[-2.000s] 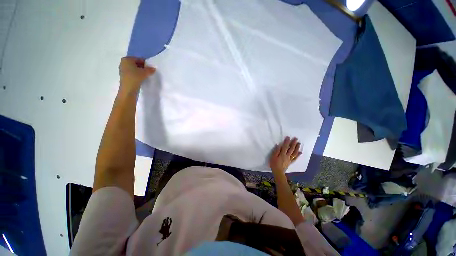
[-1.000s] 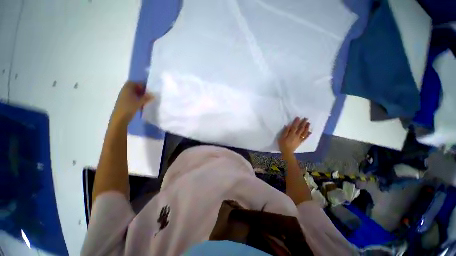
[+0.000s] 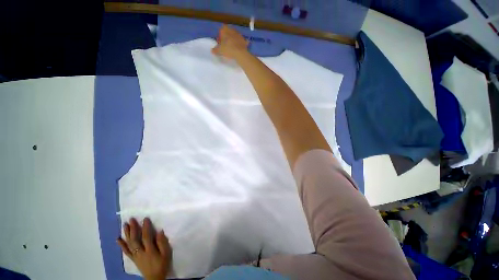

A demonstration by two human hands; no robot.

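The white body-shaped backing piece (image 3: 186, 126) lies spread on the blue template (image 3: 112, 136), neck curve at the far end, with soft diagonal creases. Blue shows along its side and neck edges. My left hand (image 3: 146, 249) lies flat on its near left corner, fingers spread, a ring on one finger. My right hand (image 3: 231, 44) is at the far neck edge, its forearm crossing above the piece; whether it pinches the cloth is unclear. My right arm and sleeve hide part of the right side. A blue-grey folded cloth (image 3: 388, 115) lies right of the template.
A brown wooden strip (image 3: 180, 13) crosses the template's far end, with glossy dark blue sheet (image 3: 323, 13) beyond. The white table (image 3: 49, 164) has small holes. At right are bright blue and white fabric (image 3: 475, 109), then floor with yellow-black tape (image 3: 402, 209) and fabric heaps.
The view has shifted towards the far end, showing the neck and wooden strip. My right hand has moved from the near right corner to the neck edge. My left hand now lies flat near the near-left corner.
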